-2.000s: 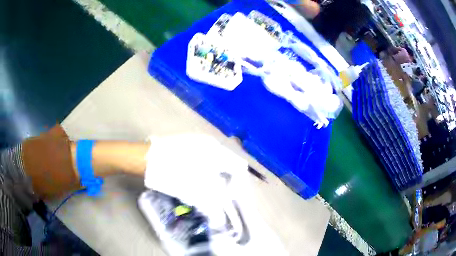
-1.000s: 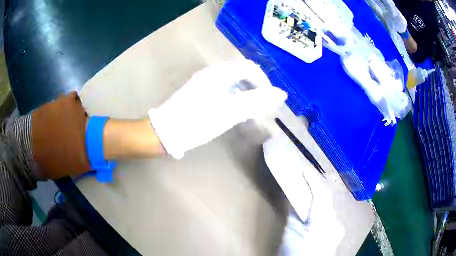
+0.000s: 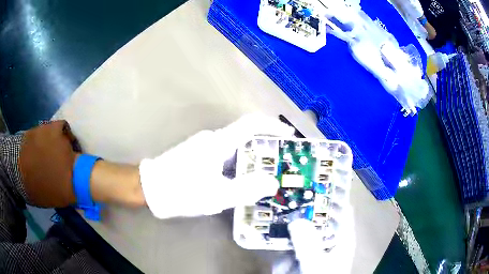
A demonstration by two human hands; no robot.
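An open white socket housing (image 3: 338, 155) is held above the beige board, its inside facing me. A green circuit board (image 3: 308, 166) with a pale yellow block, black and blue parts and thin wires sits in its centre, with contact pieces along both sides. My left hand (image 3: 201, 174), in a white glove, grips the housing's left side, its thumb over the inner edge. My right hand (image 3: 321, 249), also gloved and cut off by the bottom edge, holds the lower right side, a finger over the circuit board's lower part. A thin dark stick (image 3: 290, 125) lies partly hidden behind the housing.
The beige board (image 3: 155, 85) lies under my hands. Beyond it, a blue sheet stack (image 3: 321, 80) bears another open housing (image 3: 292, 25) and a bagged white cord (image 3: 389, 61). A yellowish bottle (image 3: 435, 63) and stacked blue trays (image 3: 464, 128) are at right. Part of a person shows at upper right.
The housing, earlier low in the view, then turned and blurred at my right hand, now faces me. My left hand has moved down from the stack's edge and taken hold of the housing.
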